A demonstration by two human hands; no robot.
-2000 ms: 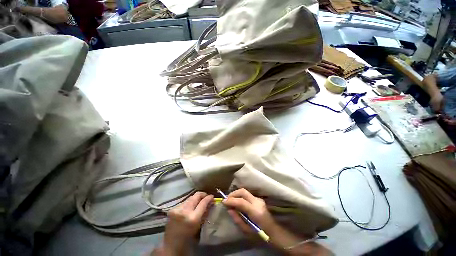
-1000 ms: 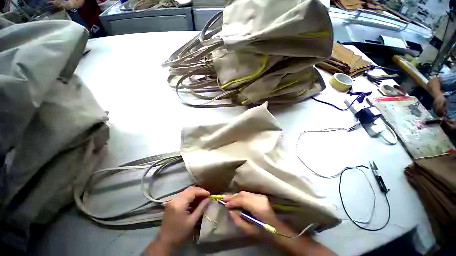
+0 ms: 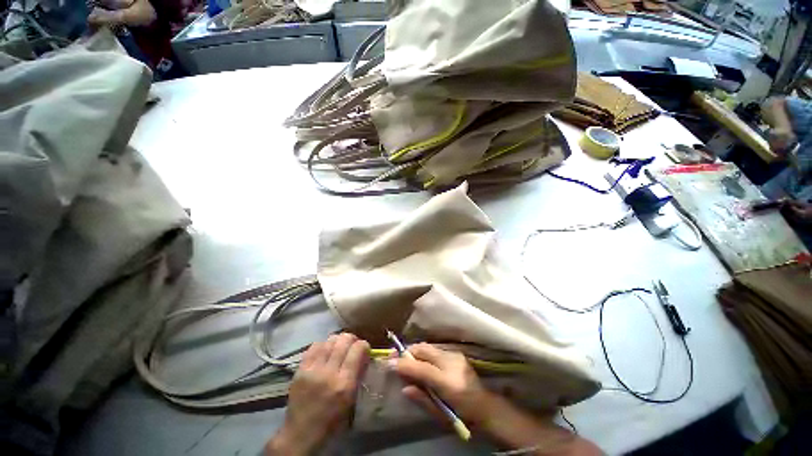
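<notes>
A beige tote bag [image 3: 418, 258] lies on the white table in front of me, its long handles [image 3: 214, 312] spread to the left. A yellow zipper strip [image 3: 499, 365] runs along its near edge. My left hand [image 3: 325, 383] pinches the bag edge at the left end of the yellow strip. My right hand [image 3: 441, 378] holds a slim pen-like tool [image 3: 451, 414], its metal tip pointing up and left, just above the strip, and its yellowish end towards me. I cannot tell whether the tip touches anything.
Beige bag stacks stand at the back [image 3: 481, 71] and at left [image 3: 80, 223]. At right are a tape roll [image 3: 600, 142], a black adapter [image 3: 652, 210], a dark corded tool [image 3: 671, 308], a stained board [image 3: 730, 214] and brown pieces [image 3: 775, 321]. Other people's arms show at both upper edges.
The pen tool has tilted so its tip stands up clear of the fabric, unlike one second ago. My left hand now lies flatter, with its fingers together on the bag edge.
</notes>
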